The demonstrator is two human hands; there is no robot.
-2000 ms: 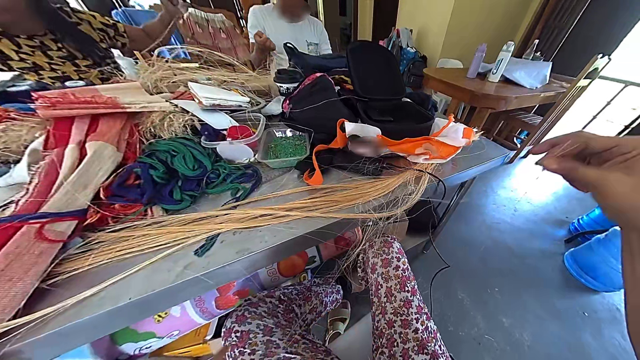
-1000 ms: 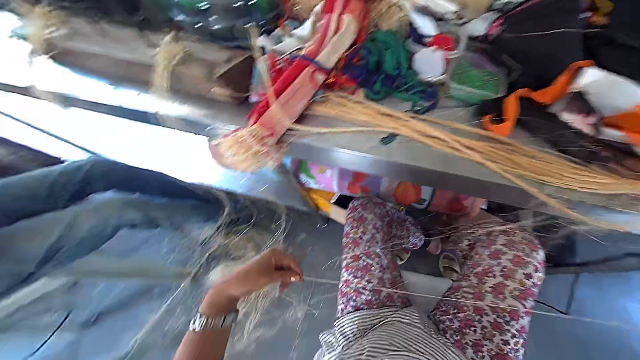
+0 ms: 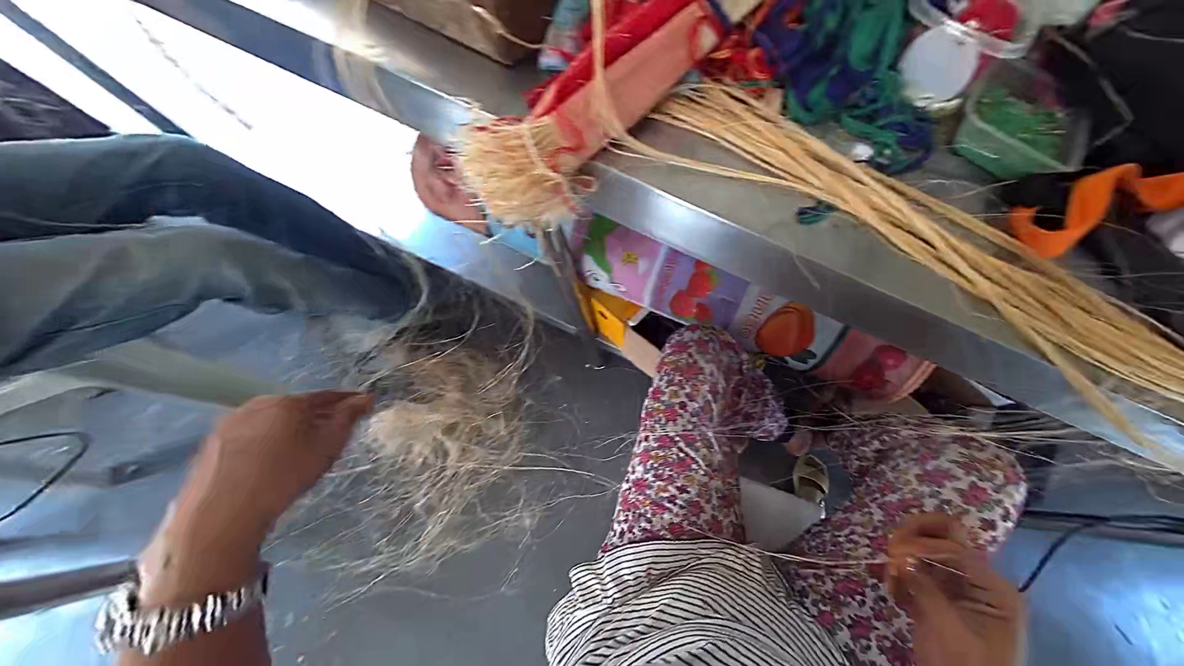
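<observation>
My left hand [image 3: 268, 462], with a metal-band watch at its wrist, hangs at the lower left over the floor, beside a loose tangle of pale fibre [image 3: 444, 435]. Its fingertips are pinched together; blur hides whether a strand is between them. Over my flowered trousers, my right hand [image 3: 953, 583] is closed on a thin fibre strand [image 3: 823, 560] that runs left across my striped shirt. Above, a bundle of straw-coloured fibre strands [image 3: 888, 203] lies along the table edge. A red and pink bundle with a frayed straw end [image 3: 518, 171] sticks out over that edge.
The metal-edged table [image 3: 740, 245] crosses the view diagonally. On it are green and blue yarn [image 3: 860, 65], a clear tub with green bits [image 3: 1022, 120] and an orange strap [image 3: 1073, 217]. Another person's jeans-clad legs [image 3: 185, 259] reach in from the left. A yellow item [image 3: 610, 314] is under the table.
The view has swung down and left from the tabletop, then moved closer. My right hand has come into view at the lower right since one second ago.
</observation>
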